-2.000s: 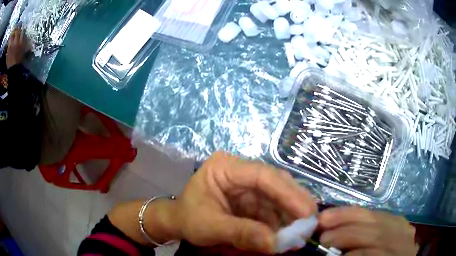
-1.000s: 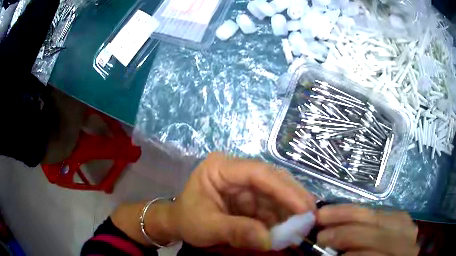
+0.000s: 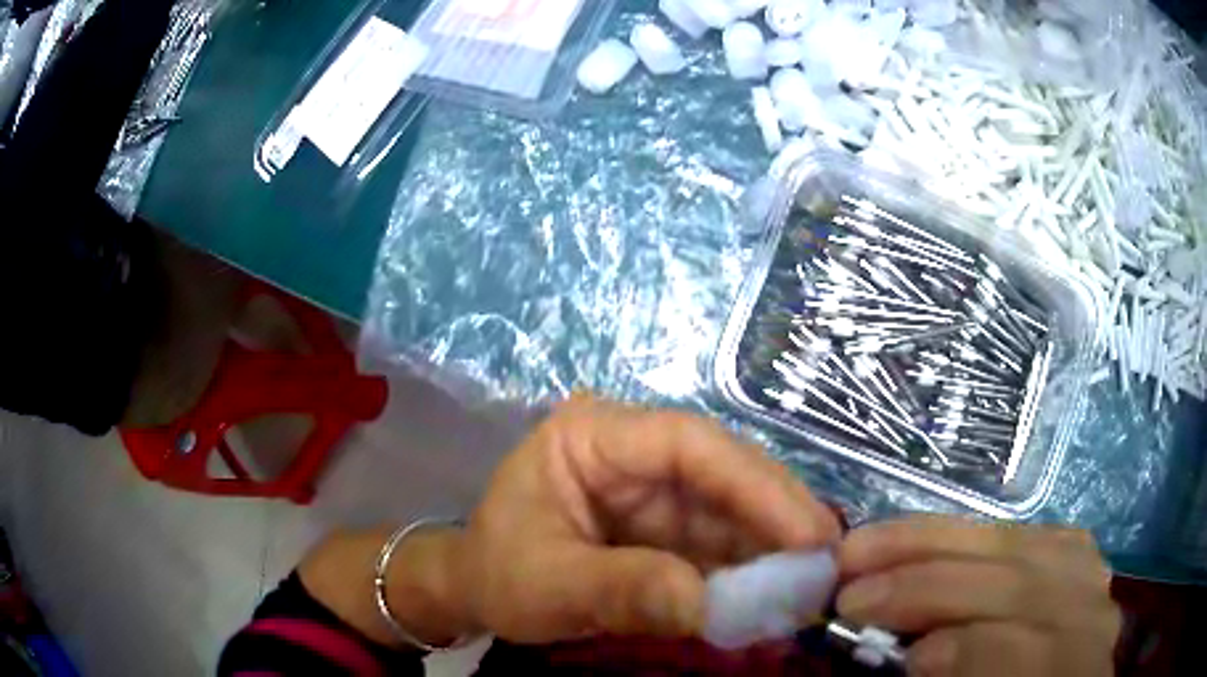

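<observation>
My left hand (image 3: pixel 622 529) is at the bottom centre, with a bracelet on the wrist. It holds a milky white oval cap (image 3: pixel 770 598) between thumb and fingers. My right hand (image 3: pixel 973 598) touches the cap's right end from the right side. Its fingers are closed on a short silver shaft (image 3: pixel 863 640) with a whitish part at its end; the shaft's other end is hidden. A clear box (image 3: pixel 744 377) full of silver shafts lies just beyond my right hand.
A heap of white sleeves (image 3: pixel 1059 185) and loose white caps (image 3: pixel 744 50) lies behind the box. Clear plastic sheet (image 3: pixel 556 251) covers the green bench. A labelled clear box (image 3: pixel 355 99) is at the back left. A person's dark sleeve (image 3: pixel 66 265) and a red stool (image 3: pixel 252 417) are at left.
The cap between my hands has turned to lie more level. The person's arm at left has reached forward over the bench. My hands have stayed in nearly the same place.
</observation>
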